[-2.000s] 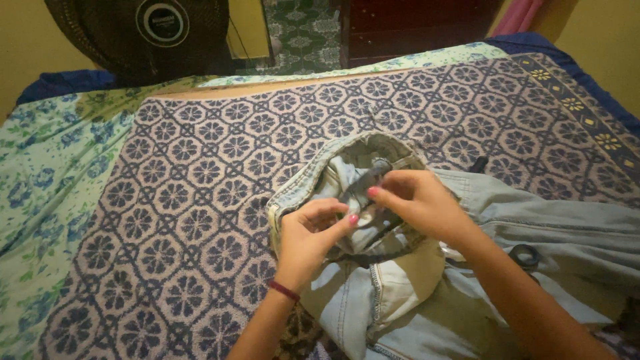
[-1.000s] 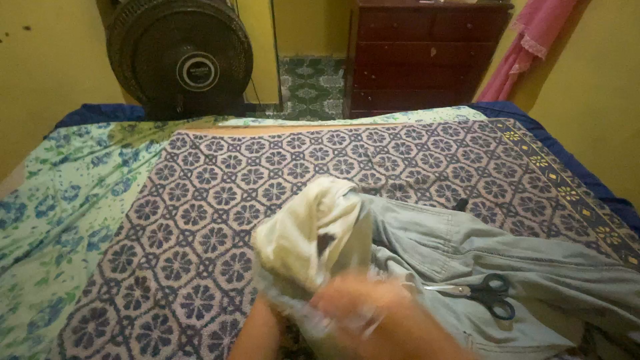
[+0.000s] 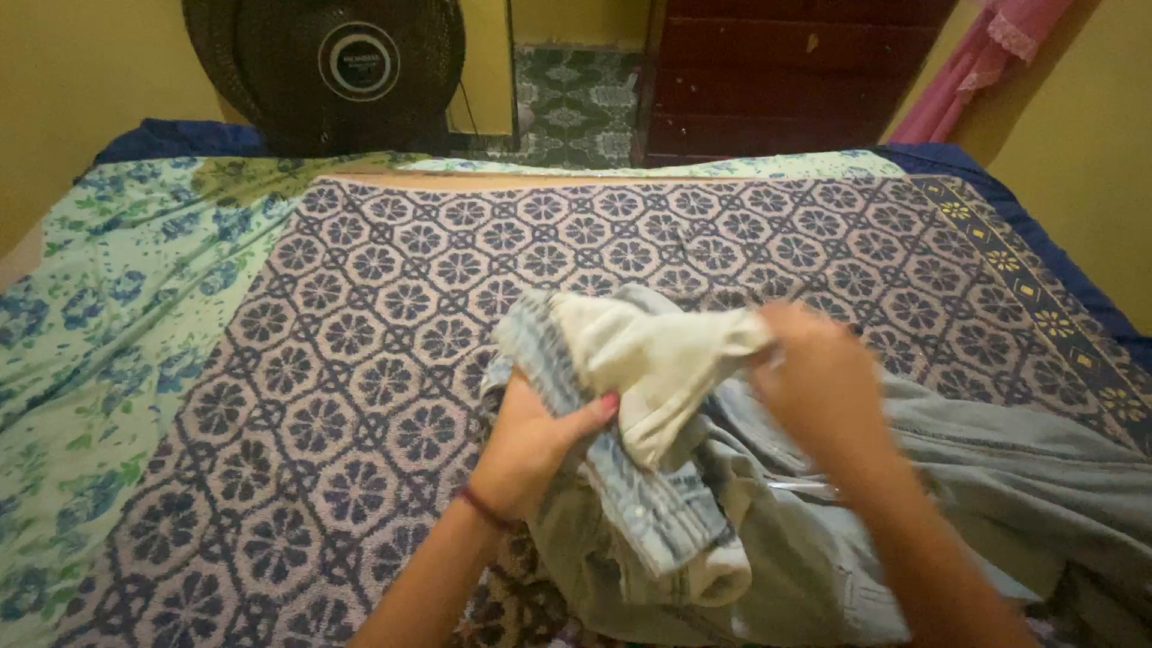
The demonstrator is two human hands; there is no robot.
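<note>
Light blue jeans [image 3: 981, 450] lie bunched on a patterned towel-like cloth, with a leg stretching off to the right. My left hand [image 3: 540, 441] grips the waistband [image 3: 657, 513], its thumb on top and the other fingers hidden under the denim. My right hand [image 3: 810, 369], blurred, pinches the end of a cream pocket lining [image 3: 639, 360] and holds it stretched to the right of the waistband. Part of a scissors blade [image 3: 801, 487] shows on the denim, by my right forearm; the handles are hidden behind that forearm.
The patterned cloth [image 3: 360, 333] covers much of the bed, over a floral sheet [image 3: 117, 297] at the left. Past the far edge stand a dark fan [image 3: 261, 72] and a reddish-brown chest of drawers [image 3: 774, 81]. A pink curtain [image 3: 990, 63] hangs at the upper right.
My hands have gone from inside the waist opening to the waistband and the pocket lining, which now stretches out to the right. The scissors' dark handles, visible one second ago, are now covered.
</note>
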